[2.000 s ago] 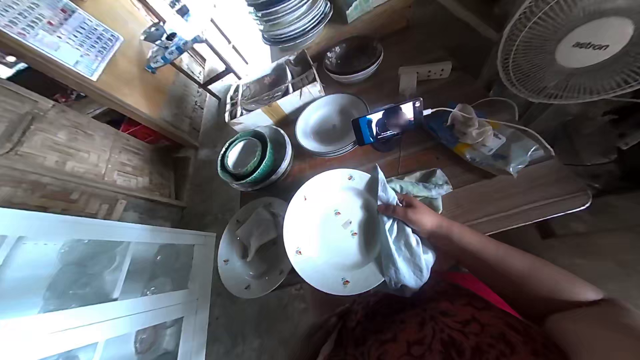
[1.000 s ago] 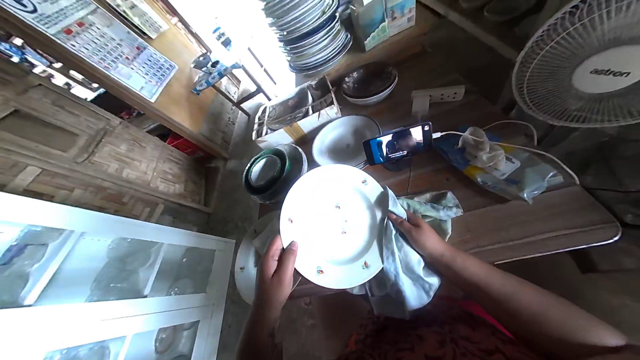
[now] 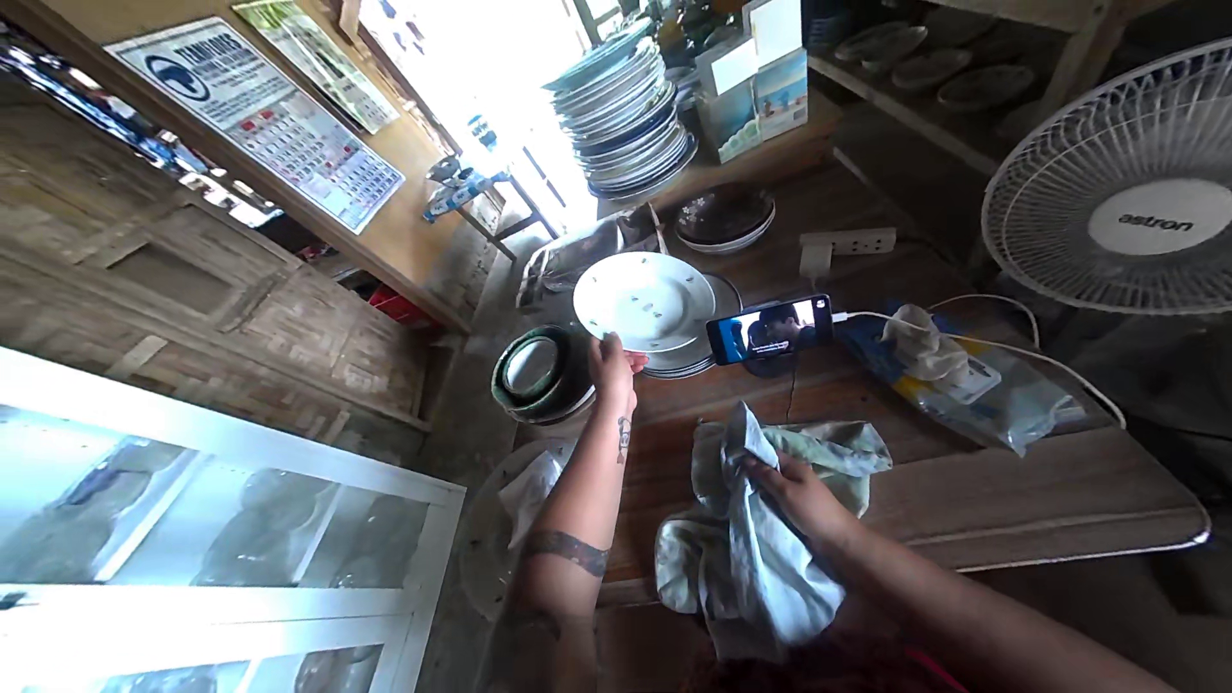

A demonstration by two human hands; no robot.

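My left hand (image 3: 616, 371) grips the near rim of a white plate with small printed motifs (image 3: 645, 300), holding it over a short stack of plates (image 3: 685, 364) on the wooden table. Whether the held plate touches the stack cannot be told. My right hand (image 3: 784, 486) is closed on a pale, crumpled cloth (image 3: 760, 549) that hangs toward the table's front edge. A greenish cloth (image 3: 847, 452) lies just beyond that hand. Left of the stack are green-rimmed bowls (image 3: 531, 371). A large plate (image 3: 486, 539) with a white cloth (image 3: 534, 491) on it is partly behind my left forearm.
A propped phone (image 3: 770, 330) with a cable stands right of the stack. Farther right are a plastic bag (image 3: 1011, 409) and a fan (image 3: 1126, 192). Behind are dark bowls (image 3: 725, 217), a power strip (image 3: 849, 242) and a tall plate stack (image 3: 626, 120). A glass-paned white cabinet (image 3: 423, 577) is at left.
My left hand, out of view two seconds ago, took the plate's rim and has carried it away from me to the plate stack. My right hand with the cloth is now apart from the plate.
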